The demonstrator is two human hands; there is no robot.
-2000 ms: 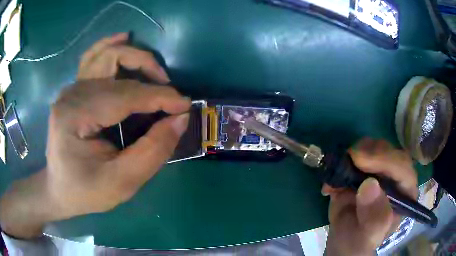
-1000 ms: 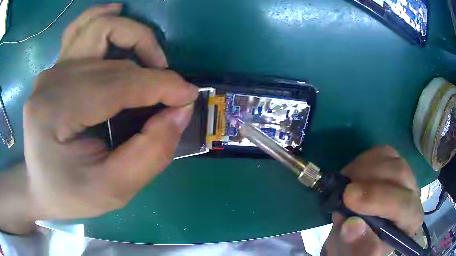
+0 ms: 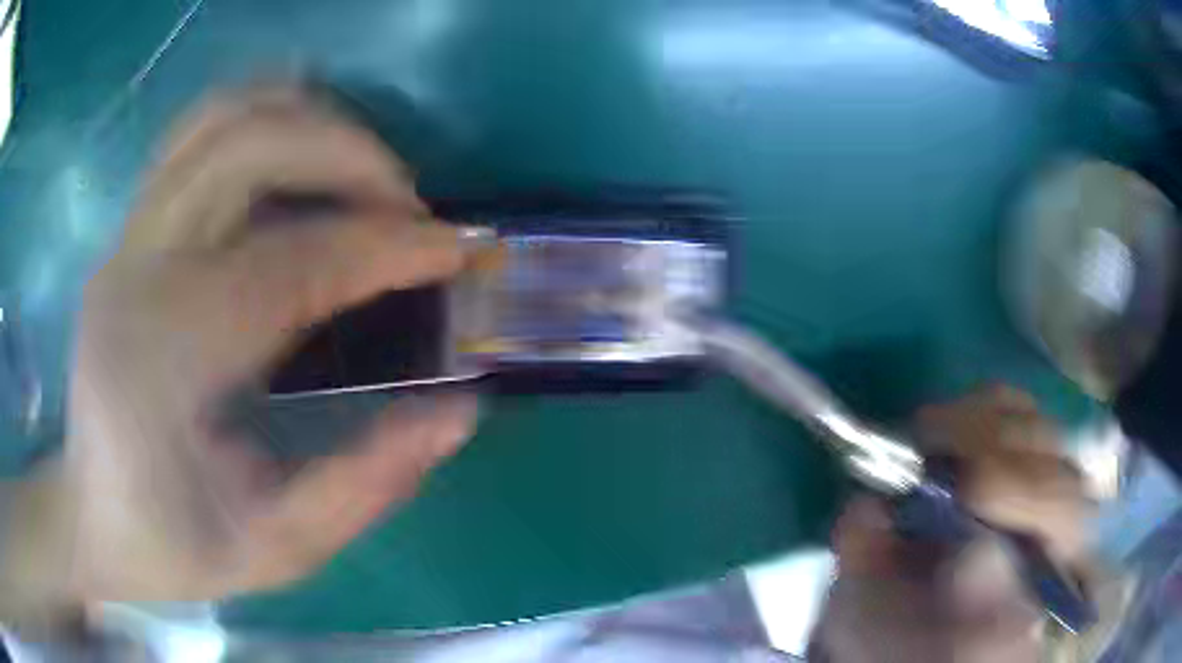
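Observation:
The picture is blurred. The dark phone housing [image 3: 609,378] lies on the green mat, its circuit board [image 3: 583,298] facing up. The black LCD screen [image 3: 376,339] lies at the housing's left, its orange flex cable [image 3: 484,292] at the board's left edge. My left hand [image 3: 246,337] is around the screen, forefinger near its upper right corner and thumb by its lower edge; blur hides whether they grip it. My right hand [image 3: 979,518] holds the soldering iron [image 3: 830,421] like a pen. Its barrel points up-left to the board's right part; the tip is too blurred to tell contact.
A round cream ring-like pot [image 3: 1089,272] stands at the right. Part of another unit [image 3: 1005,23] shows at the top right. A thin wire [image 3: 166,45] lies at the top left. The mat's curved front edge [image 3: 519,627] runs along the bottom.
The iron's barrel has moved from the board's left part to its right part. My left thumb has moved down off the screen's face to its lower edge. The whole view has shifted and blurred.

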